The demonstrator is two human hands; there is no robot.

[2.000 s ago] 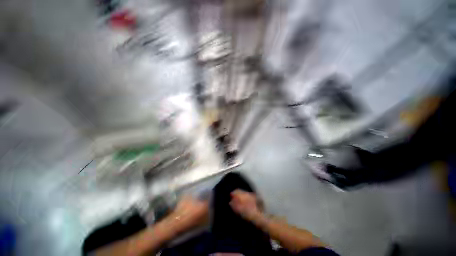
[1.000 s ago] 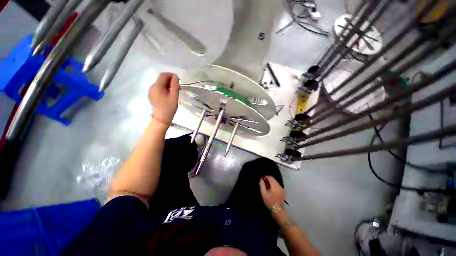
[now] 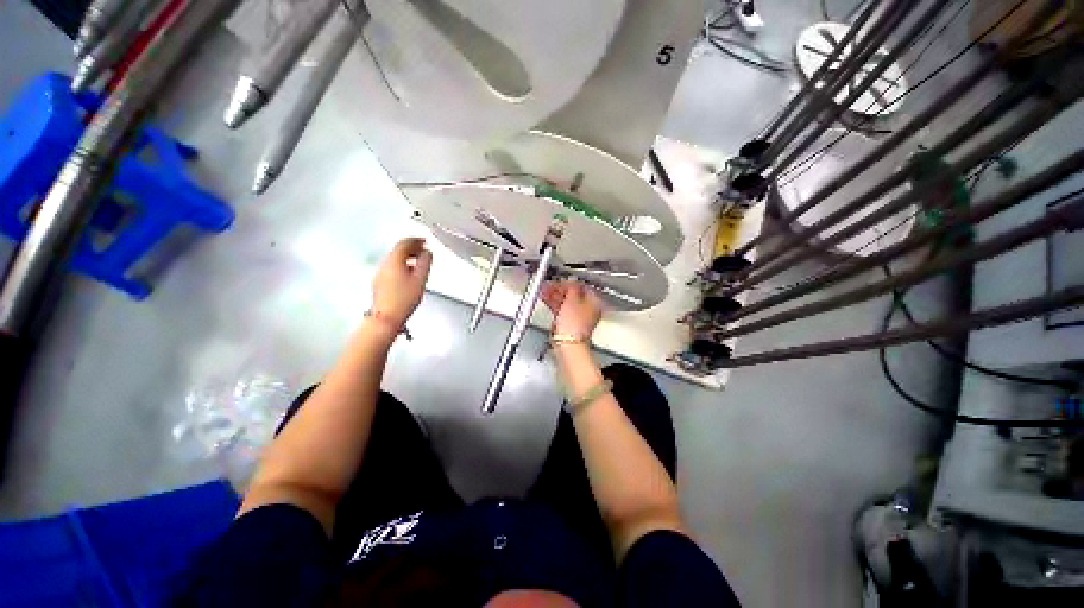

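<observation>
The take-up reel's pale outer flange (image 3: 464, 213) stands tilted before me, with green wrap (image 3: 568, 198) between the discs. A thin strand runs along its upper left edge. The silver reel shaft (image 3: 521, 327) points towards me, with a winding pin (image 3: 487, 289) left of it. My left hand (image 3: 402, 283) is just off the flange's lower left side, fingers curled; I cannot tell whether it holds anything. My right hand (image 3: 574, 311) is at the flange's lower front, right of the shaft, fingertips near its centre. It covers the right pin's place; its grip is unclear.
Big tapered winding arms (image 3: 291, 113) hang at upper left, above a blue stool (image 3: 149, 208). Long guide rods (image 3: 880, 331) fan out at right from the pale base plate (image 3: 648, 352). A blue bin (image 3: 131, 549) is at lower left. A larger disc (image 3: 559, 48) is above.
My right hand has moved from my knee up to the reel's front. My left hand has come down from the flange's left edge. The reel appears slightly farther right in view.
</observation>
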